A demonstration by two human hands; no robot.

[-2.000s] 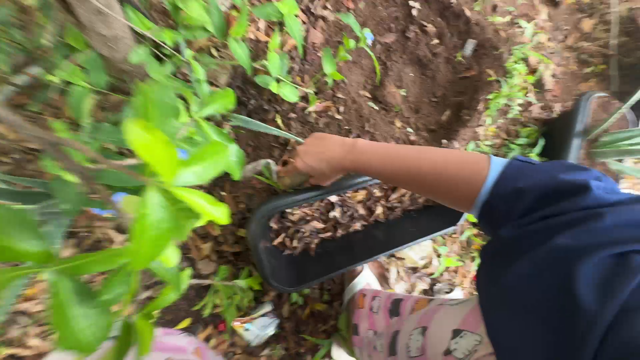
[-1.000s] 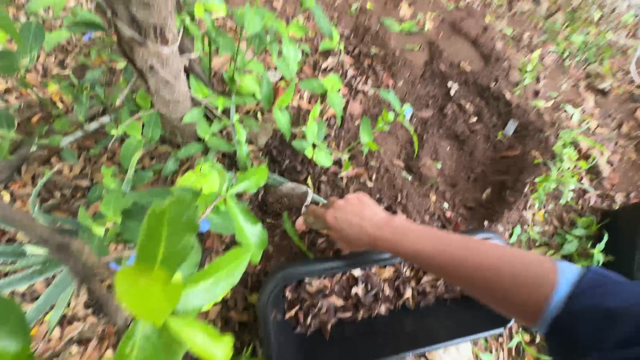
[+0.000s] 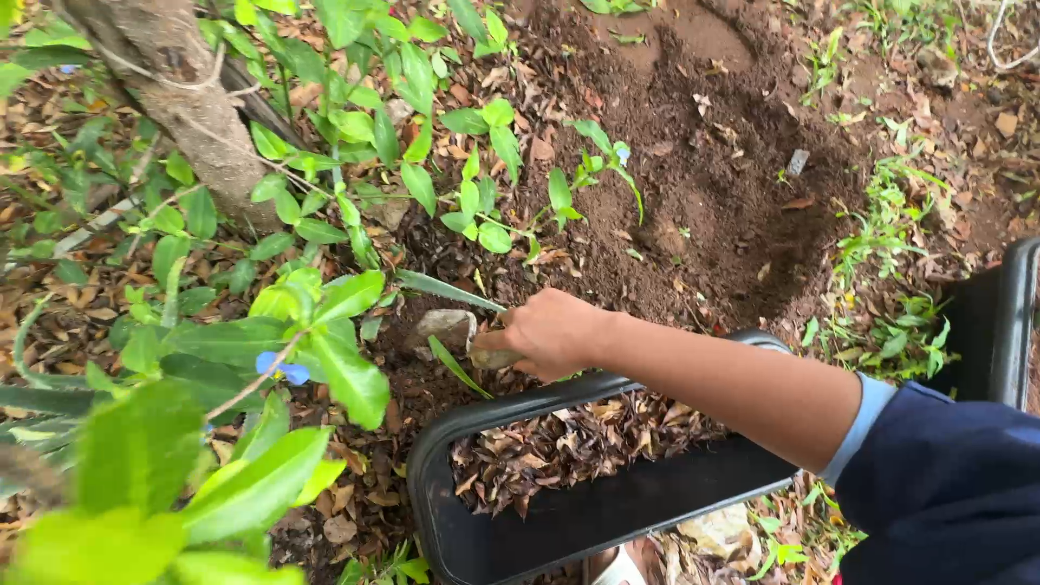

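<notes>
My right hand (image 3: 552, 335) reaches in from the right, low over the soil just beyond the rim of a black plastic planter trough (image 3: 540, 398). Its fingers are curled at the end of a long, narrow green leaf (image 3: 447, 290) and over a pale stone (image 3: 494, 357); whether they grip either one is hidden. A second, greyish stone (image 3: 443, 329) lies just left of the fingers. Dry brown leaves (image 3: 569, 447) fill part of the trough, below my forearm. My left hand is out of view.
A tree trunk (image 3: 191, 114) with string around it stands upper left, among leafy green plants (image 3: 349, 357) that reach close to the camera. Dug brown soil (image 3: 731, 203) forms a hollow beyond my arm. Another black container (image 3: 1011, 325) is at the right edge. A foot in a white sandal (image 3: 621, 569) shows below.
The view has shifted, bringing the tree trunk and more of the dug soil into the picture. My right hand stays beside the narrow leaf and the trough's rim.
</notes>
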